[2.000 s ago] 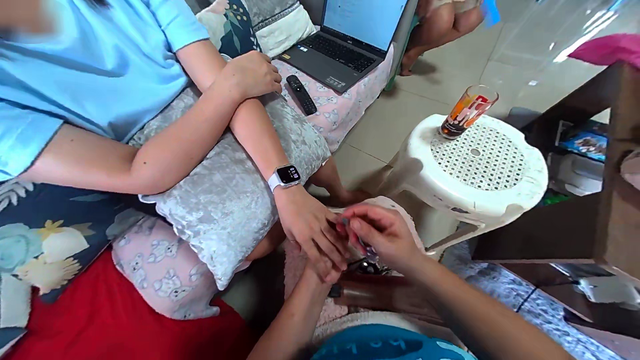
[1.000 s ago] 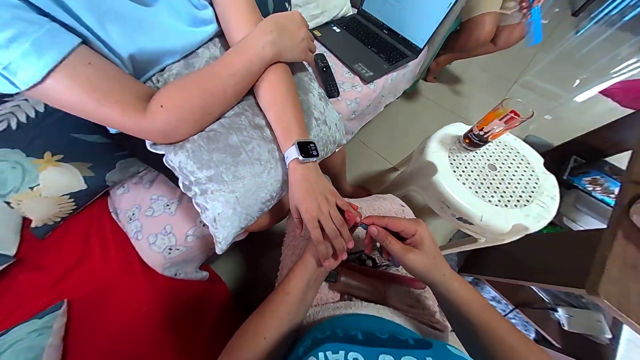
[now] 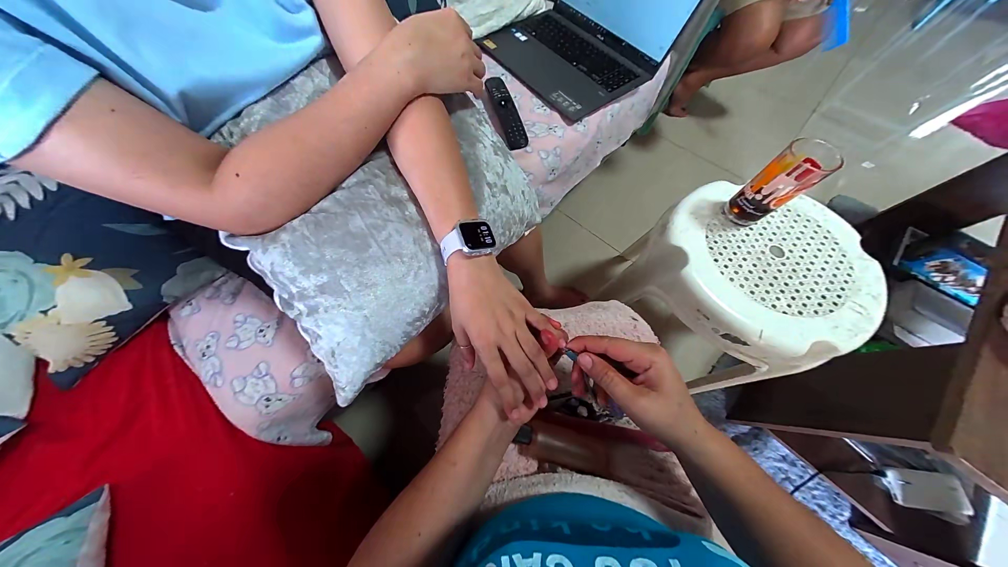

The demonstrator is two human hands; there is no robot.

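Note:
My left hand (image 3: 508, 402) lies under the fingers of another person's hand (image 3: 500, 323) and holds it; most of my palm and fingers are hidden beneath it. That person's wrist bears a smartwatch with a pale band (image 3: 465, 239). Between its thumb and fingers, my right hand (image 3: 630, 378) pinches a small, thin tool (image 3: 571, 354), whose kind I cannot tell. The tool's end is at a fingertip of the person's hand. Some red shows around that fingertip. A pink towel (image 3: 614, 319) lies below the hands, with small dark items partly hidden on it.
A grey velvet cushion (image 3: 362, 260) supports the person's arms. A laptop (image 3: 583, 63) and a remote control (image 3: 506, 114) rest on pink patterned cloth behind. To the right stands a white plastic stool (image 3: 709, 276) bearing a glass (image 3: 780, 185). Dark wooden furniture (image 3: 858, 394) borders the right side.
Both my hands stay at the person's hand, with small shifts of my right fingers. The person's other hand still rests over the forearm.

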